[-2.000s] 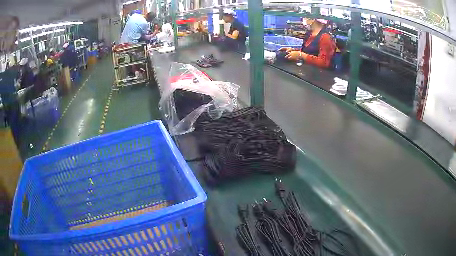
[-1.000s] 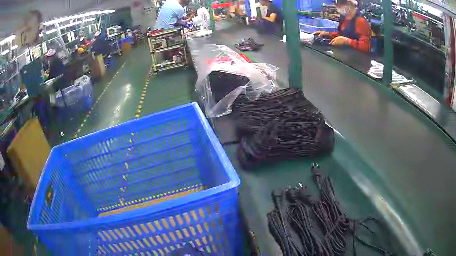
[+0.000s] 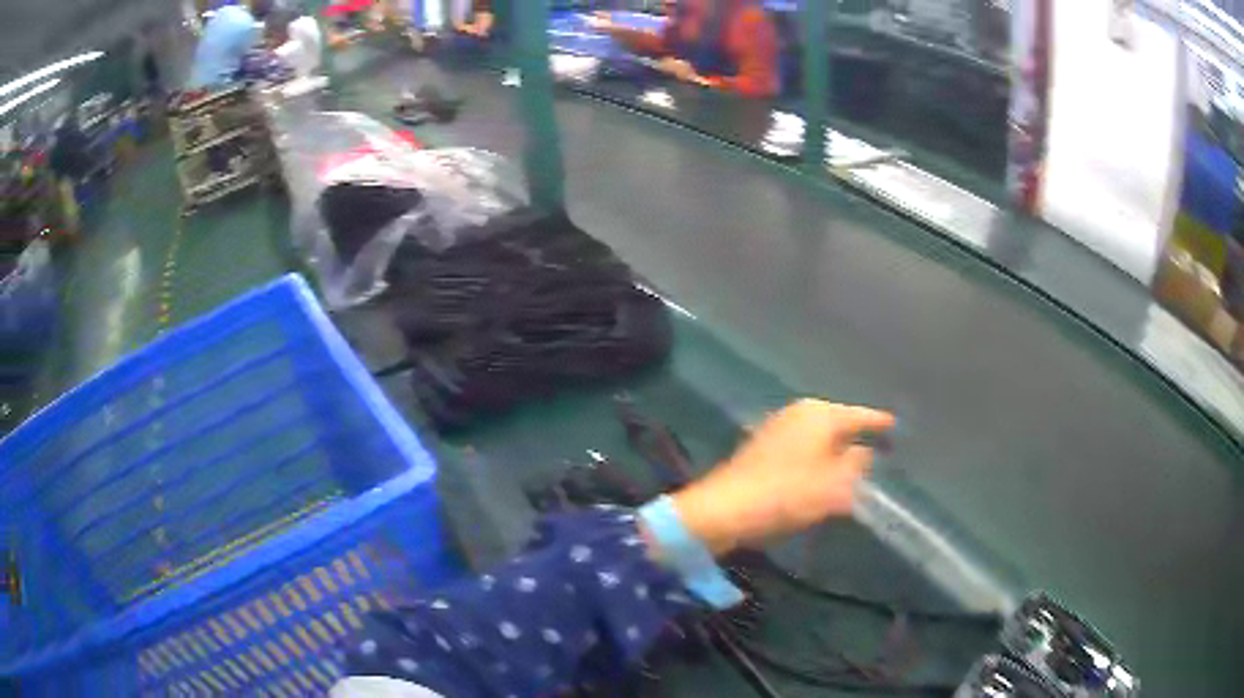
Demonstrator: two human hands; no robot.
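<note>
My left hand (image 3: 791,471) reaches from the bottom left over the bench, with a blue band at the wrist and a dotted navy sleeve. Its fingers are apart and curled, and I see nothing held. Blurred black power cords (image 3: 600,484) lie on the green bench beneath and beside the arm, which partly hides them. Open housings with boards showing (image 3: 1057,648) lie at the lower right, cut off by the bottom edge; dark cords run to them. My right hand is not in view.
The blue crate (image 3: 430,471) stands at left. A black cord pile (image 3: 546,314) lies ahead, beside a clear plastic bag with red inside (image 3: 478,177). The dark green conveyor (image 3: 873,300) runs along the right. A person in orange sleeves (image 3: 737,48) is across it, behind green posts.
My left hand and sleeve have come into view over the cords. The view has swung right, so the crate and pile sit further left and the open housings now show.
</note>
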